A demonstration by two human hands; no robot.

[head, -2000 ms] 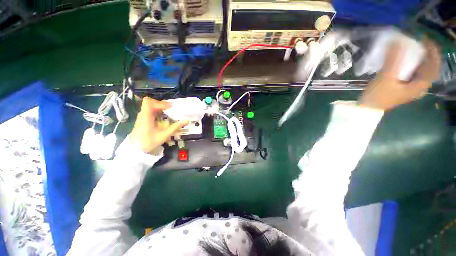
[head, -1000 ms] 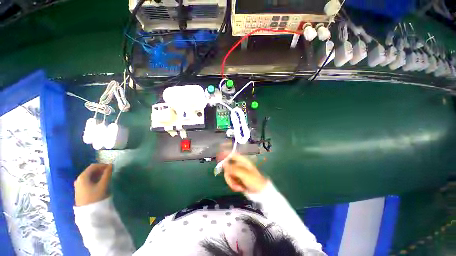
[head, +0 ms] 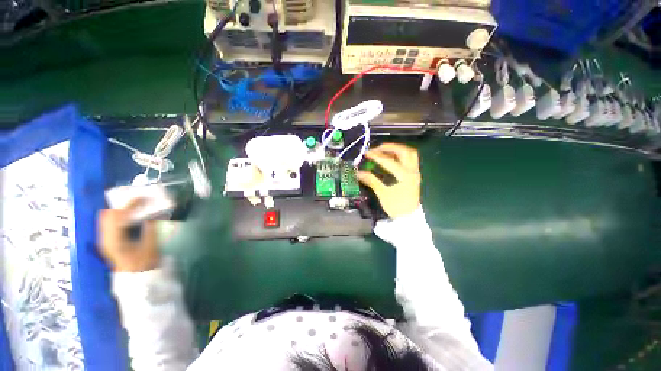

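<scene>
A white power adapter (head: 275, 149) sits on the cream test socket (head: 243, 178). Its tied white cord (head: 357, 114) lies behind the green circuit boards (head: 326, 179), with one strand curving down to their right side. My right hand (head: 395, 177) is at the boards' right edge, fingertips beside that strand. Whether they grip its end is unclear. My left hand (head: 129, 235), blurred, is at the left by the bin, closed on a white adapter (head: 141, 201); its fingers partly cover it. The fixture base (head: 312, 219) carries a red switch (head: 271, 218).
A blue-rimmed bin (head: 98, 239) with white cords stands at left. A meter (head: 413, 36) with a red lead and a vented cream instrument (head: 275, 40) stand on the rear shelf. White adapters (head: 549, 103) hang in a row at the rear right. Another blue-edged container (head: 565, 333) is at lower right.
My right hand has moved from the fixture's front edge up to the boards' right side. The cord bundle has shifted behind the boards. My left hand has moved up onto a white adapter at left.
</scene>
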